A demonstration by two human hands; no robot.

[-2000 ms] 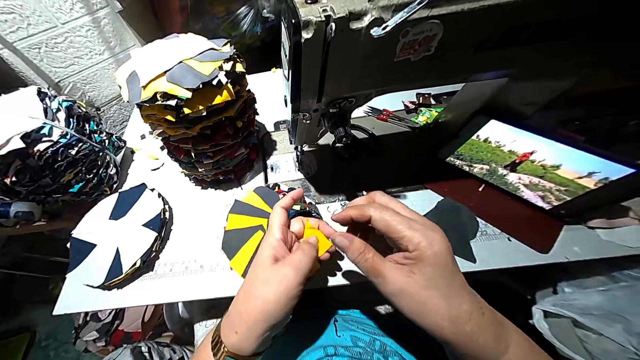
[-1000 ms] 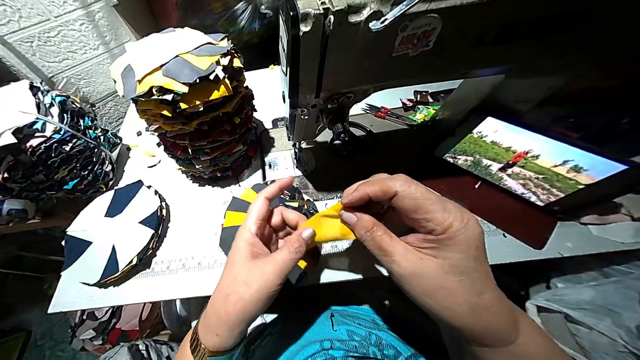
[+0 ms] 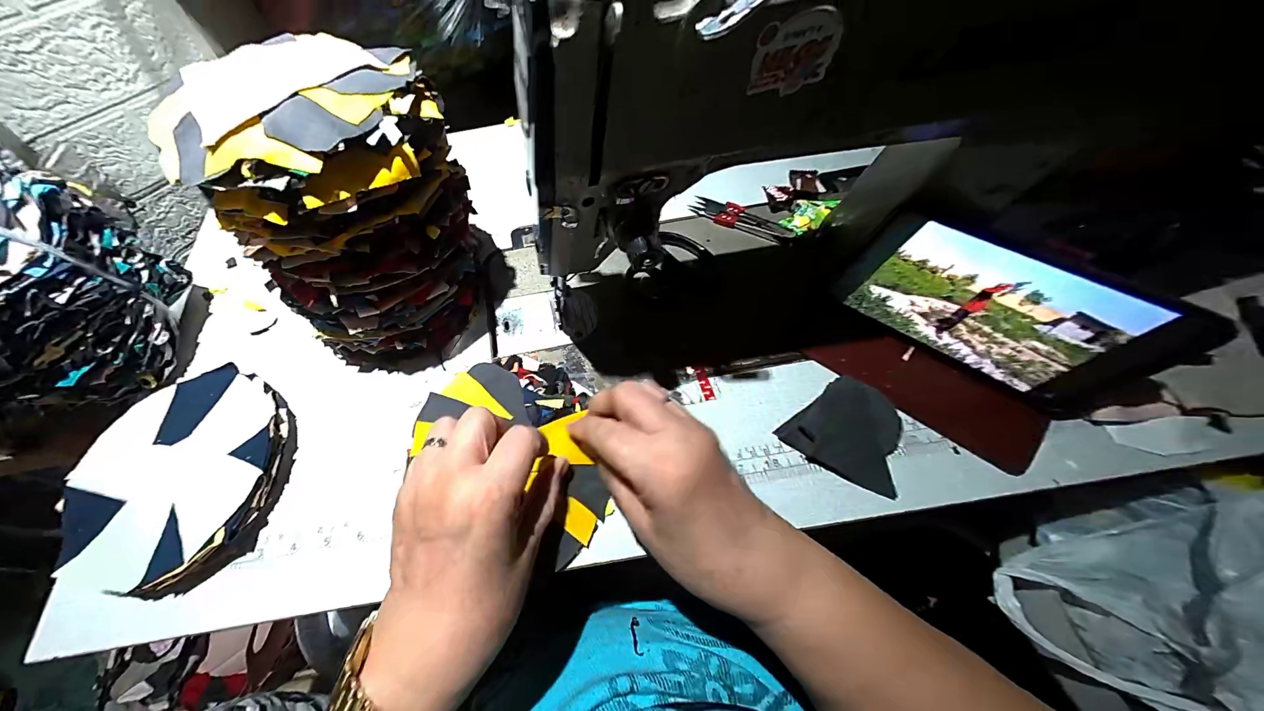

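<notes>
A round patchwork piece of yellow and dark grey fabric (image 3: 478, 392) lies on the white table in front of the sewing machine (image 3: 632, 109). My left hand (image 3: 469, 513) rests on it, palm down, covering its middle. Between the fingertips of my right hand (image 3: 671, 484) is a yellow fabric scrap (image 3: 567, 437), just above the round piece. Its far end lies beside my left fingers. Small multicoloured scraps (image 3: 543, 380) lie behind the hands, and a dark grey fabric piece (image 3: 844, 434) lies to their right.
A tall stack of patchwork rounds (image 3: 365, 237) stands at the back left. Nearer is a white and navy round stack (image 3: 168, 474); another bundle (image 3: 79, 286) is at far left. A tablet (image 3: 1017, 306) leans at the right, thread snips (image 3: 736, 217) lie behind the machine, and a grey plastic bag (image 3: 1136, 583) is at lower right.
Both hands have come down from holding the yellow scrap in the air to the patchwork round. My left hand has turned palm down onto it; the right still pinches the scrap.
</notes>
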